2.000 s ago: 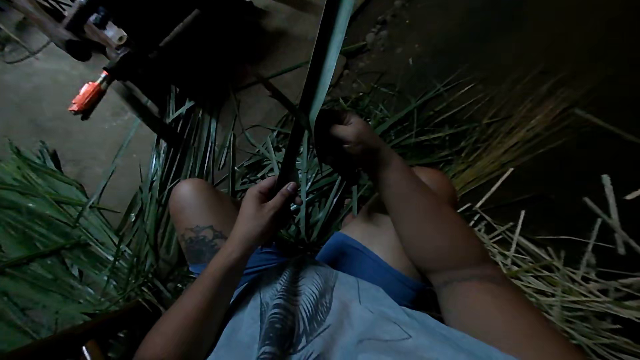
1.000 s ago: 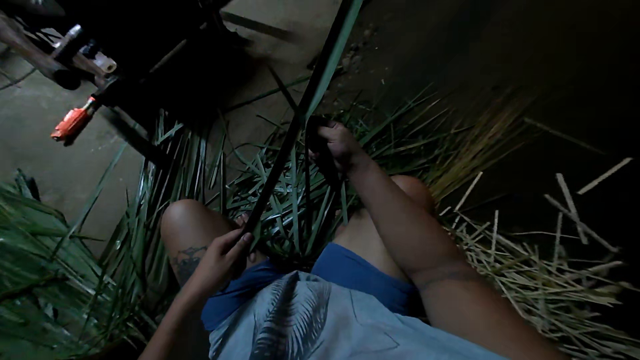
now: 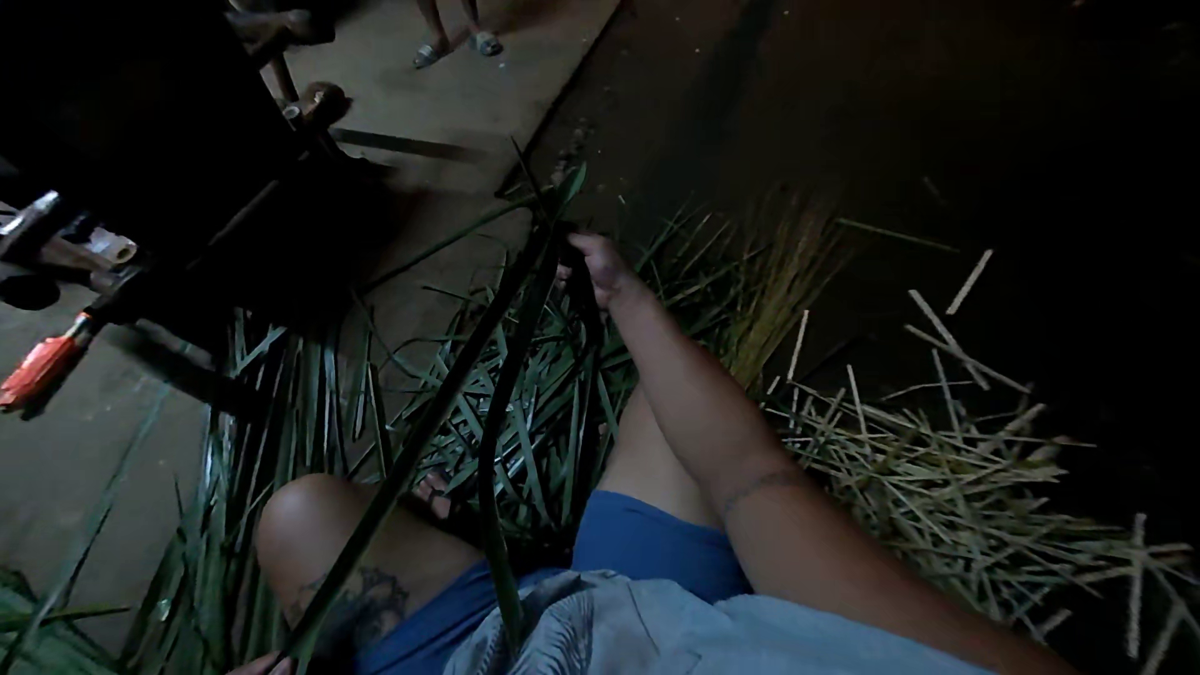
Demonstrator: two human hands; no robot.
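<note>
My right hand (image 3: 600,267) is raised ahead of my right knee, closed on a dark bundle of long green leaf strips whose other contents are too dark to tell. One long leaf strip (image 3: 412,455) slants from there down across my left thigh to my left hand (image 3: 262,666), of which only the fingertips show at the bottom edge, on the strip's lower end. A second strip (image 3: 487,450) hangs from beside my right hand down to my shirt. Between my legs lies a heap of cut green leaf strips (image 3: 530,427).
Long green leaves (image 3: 211,525) lie to the left. Pale cut strips (image 3: 900,478) are scattered at the right, by a brownish fibre bundle (image 3: 783,291). A dark wooden frame (image 3: 281,178) and an orange handle (image 3: 42,370) stand upper left. A person's feet (image 3: 455,47) are at the top.
My left hand has drawn down and left along the leaf strip, to the bottom edge of view. The leaf that stretched up beyond my right hand now ends just above it. A person's feet have come into view.
</note>
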